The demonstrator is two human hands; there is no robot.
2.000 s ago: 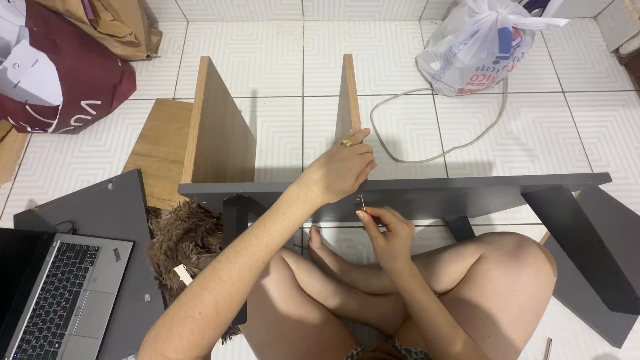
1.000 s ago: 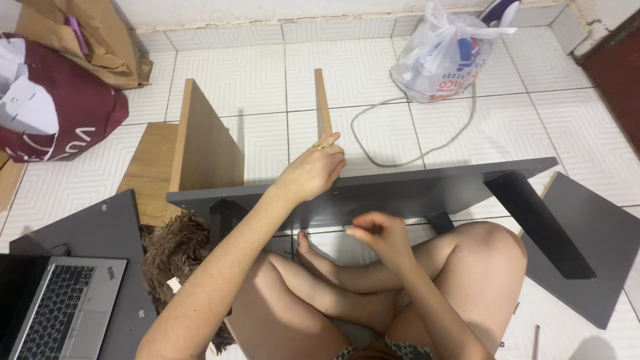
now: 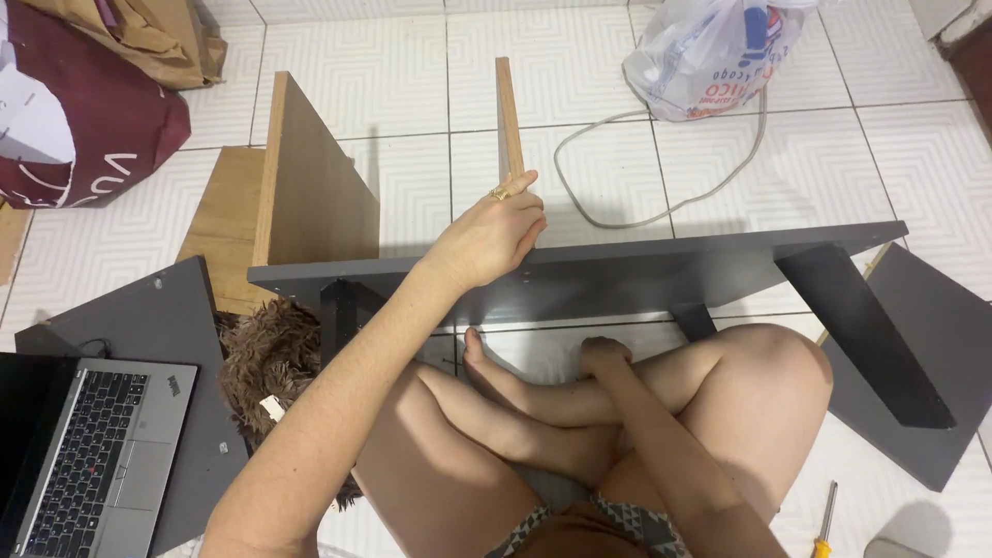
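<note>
A long dark grey furniture board (image 3: 604,271) stands on edge before me, with black angled legs (image 3: 868,341) on my side. On its far side are a wide wood-toned panel (image 3: 310,178) at the left and a narrower one (image 3: 509,116) near the middle. My left hand (image 3: 496,229) reaches over the board and grips the near end of the narrower panel, a ring on one finger. My right hand (image 3: 606,356) is low beside my foot, below the board; its fingers are hidden, so whether it holds anything cannot be told. A small screw or hole shows on the board's face.
An open laptop (image 3: 108,457) lies on a grey panel at the left, beside a shaggy brown textile (image 3: 271,364). A screwdriver (image 3: 826,519) lies at lower right, near another grey panel (image 3: 930,333). Beyond are a plastic bag (image 3: 713,62), a grey cable (image 3: 682,205) and a maroon bag (image 3: 101,116).
My right hand has moved down from near the board's face, where it held a small metal piece two seconds ago, to beside my foot. My left hand stays at the narrower panel.
</note>
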